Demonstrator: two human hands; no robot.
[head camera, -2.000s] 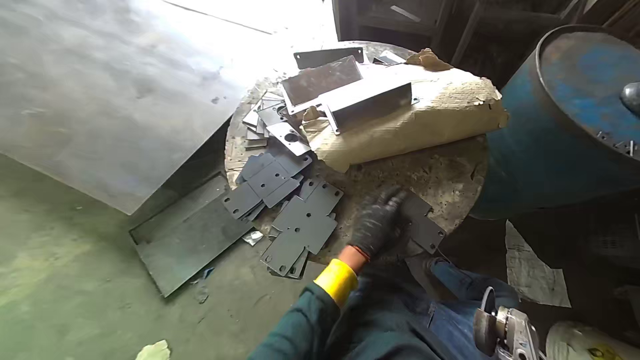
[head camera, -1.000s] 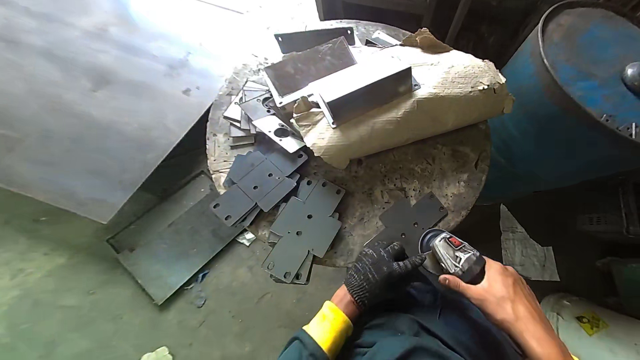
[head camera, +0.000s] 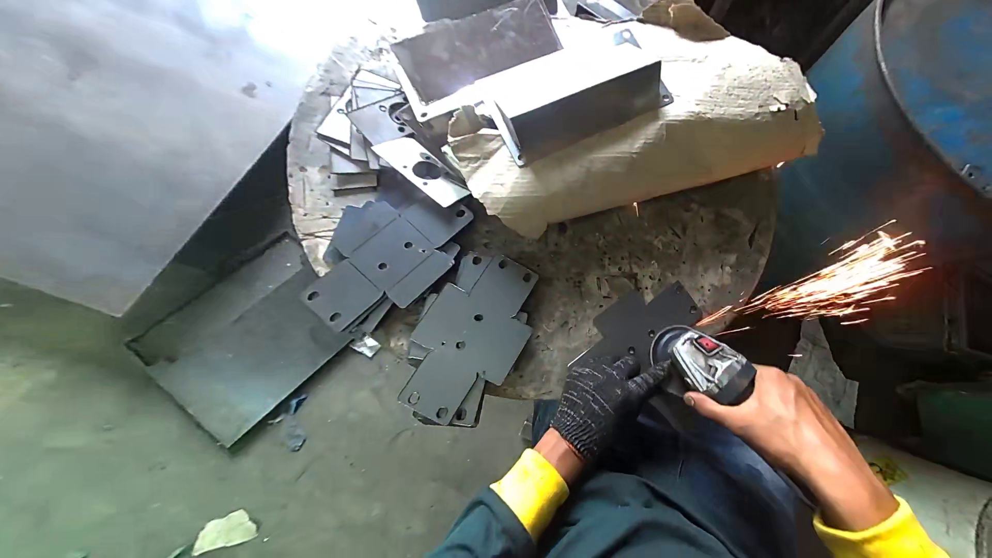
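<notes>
My right hand (head camera: 775, 418), bare, is shut around the body of an angle grinder (head camera: 709, 364). Its disc touches or nearly touches a dark cross-shaped metal plate (head camera: 624, 322) at the near edge of the round table (head camera: 573, 271), and sparks (head camera: 860, 279) fly off to the right. My left hand (head camera: 601, 399), in a dark knit glove, presses on the near end of that plate beside the grinder; its fingertips are partly hidden by the tool. To the left lie two stacks of similar plates with holes (head camera: 473, 333), (head camera: 387, 256).
Bent metal housings (head camera: 589, 108) rest on a brown paper-wrapped bundle (head camera: 651, 170) at the table's back. Small metal pieces (head camera: 353, 147) are piled beside it. A blue drum (head camera: 852, 116) stands right. A large metal sheet (head camera: 139, 139) and a flat metal tray (head camera: 240, 341) are at left.
My right hand, out of view two seconds ago, held the grinder one second ago. Sparks now fly from the disc. My left hand has moved from on top of the plate to its near end.
</notes>
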